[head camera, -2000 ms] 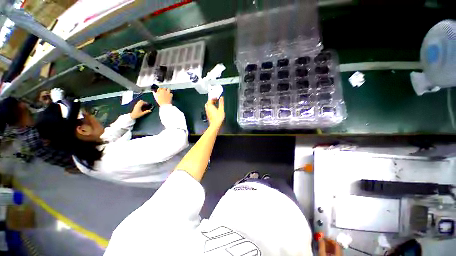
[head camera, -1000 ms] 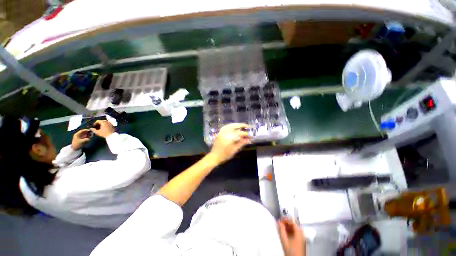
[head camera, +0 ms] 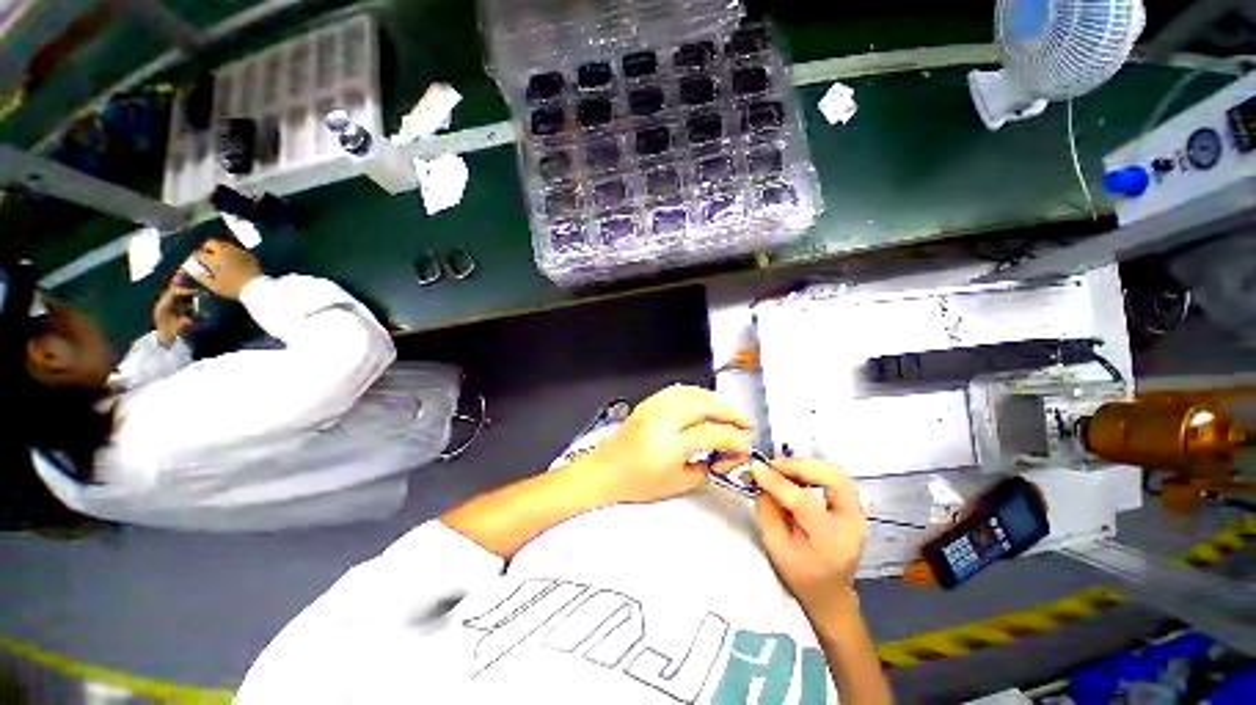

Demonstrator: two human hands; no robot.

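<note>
My left hand (head camera: 675,444) and my right hand (head camera: 810,523) are together in front of my torso, both bare. Between their fingertips they hold a small dark watch housing (head camera: 734,475) that looks like an open square frame; its detail is partly hidden by the fingers. The clear blister tray (head camera: 565,262) lies on the green bench ahead, with rows of black housings in it and its clear lid open behind. Two loose frames (head camera: 445,266) lie side by side on the mat left of the tray.
The white machine (head camera: 868,427) is at right, with a black cable chain (head camera: 964,361), orange-copper machine head (head camera: 1164,430) and black handheld meter (head camera: 986,532). A desk fan (head camera: 1068,48) and control box (head camera: 1191,152) stand behind. A coworker (head camera: 262,400) sits left by a white parts tray (head camera: 283,103).
My left hand has moved from over the blister tray back to my torso. My right hand has come up from the machine's near edge to meet it at the housing. The view has shifted.
</note>
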